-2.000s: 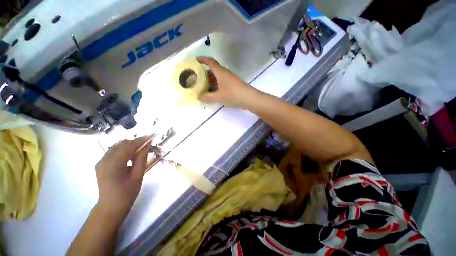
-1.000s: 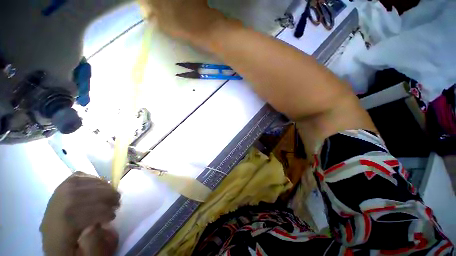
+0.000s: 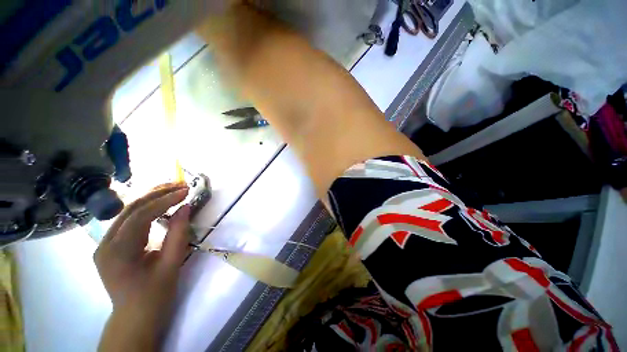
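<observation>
A narrow pale yellow strip runs down the lit machine bed from the upper left to my left hand. My left hand is beside the needle area, with thumb and fingers at the strip's lower end, next to a small shiny metal piece. My right hand is blurred at the top edge behind the machine head; its fingers are hidden. A wider pale yellow strip end lies by a small metal binder near the table's front edge. The sewing machine head covers the upper left.
Snips with dark blades lie on the bed, partly behind my right forearm. Scissors and a dark slim tool lie at the table's right end. Yellow cloth is on my lap. White cloth is at right.
The strip roll was in my right hand; now that hand is up behind the machine head. My left hand has moved from the lower left to the needle area. The snips have come into view.
</observation>
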